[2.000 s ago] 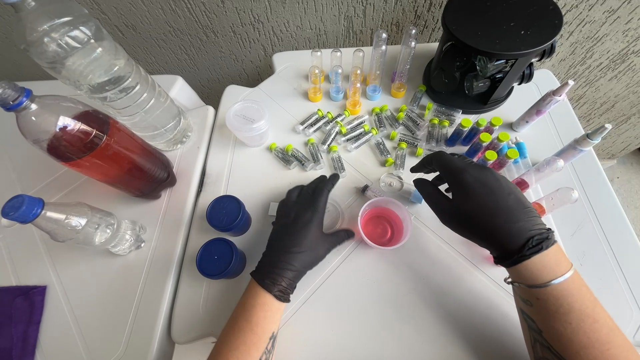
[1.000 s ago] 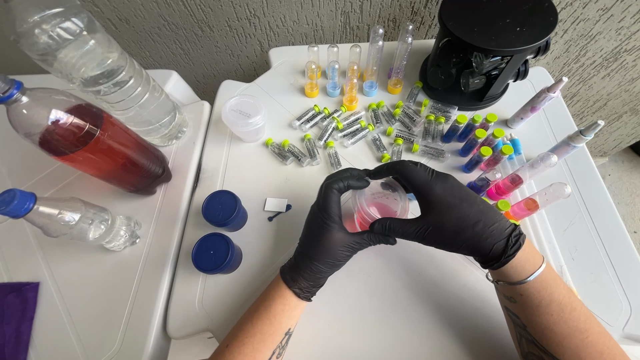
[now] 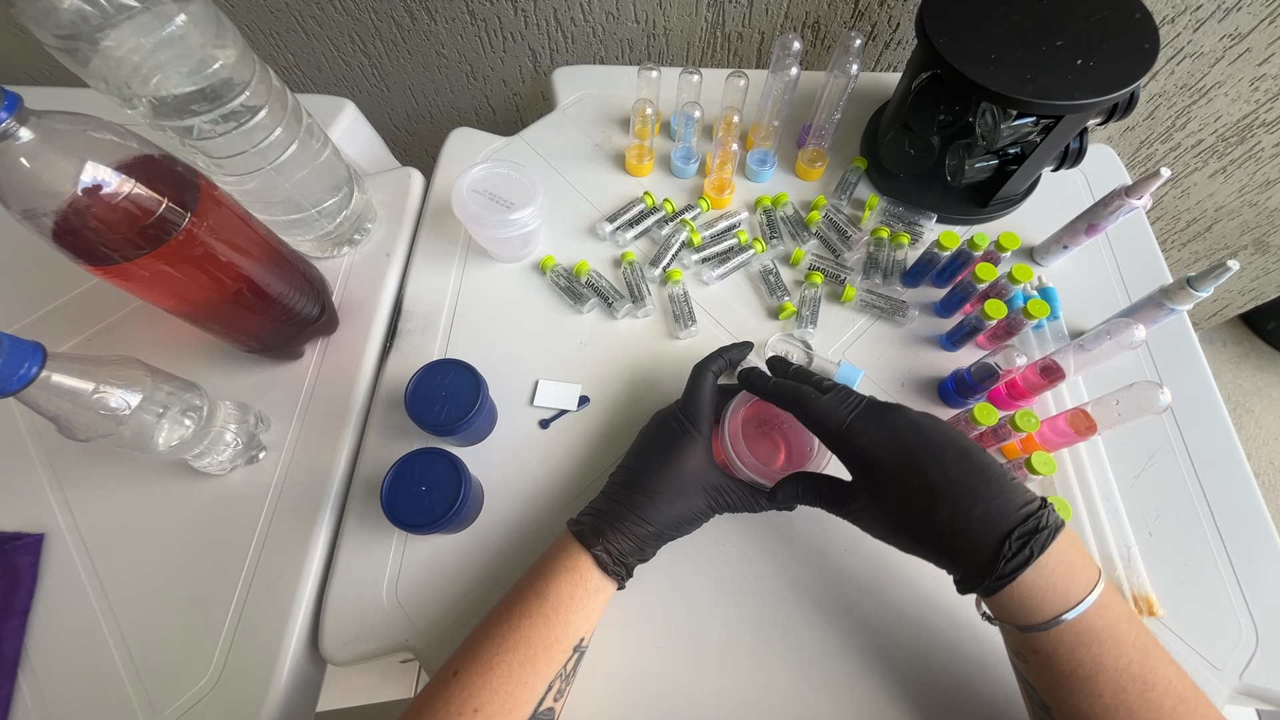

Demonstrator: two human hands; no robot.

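Observation:
Both hands wear black gloves. My left hand [image 3: 670, 470] wraps the left side of a clear plastic cup [image 3: 772, 440] of pink liquid, with a clear lid on its top. From the right, my right hand [image 3: 890, 460] has its fingers and thumb on the same cup's rim. Just behind the cup lies a clear tube with a light blue cap [image 3: 848, 374]. Left of my hands are a small white rectangle [image 3: 557, 394] and a small dark blue spoon [image 3: 565, 412]. Many small vials with lime green caps [image 3: 681, 305] lie beyond the hands.
Two dark blue lidded jars [image 3: 450, 400] and a translucent lidded cup [image 3: 498, 210] stand at left. Clear tubes [image 3: 762, 120] and a black round holder [image 3: 1010, 110] stand at the back. Filled vials [image 3: 968, 290] are at right. A bottle of red liquid [image 3: 190, 250] lies on the left table.
My hands, apart at first with the cup open between them, have come together around it. The clear lid now covers the cup. The white rectangle and spoon, earlier mostly hidden by my left hand, are uncovered.

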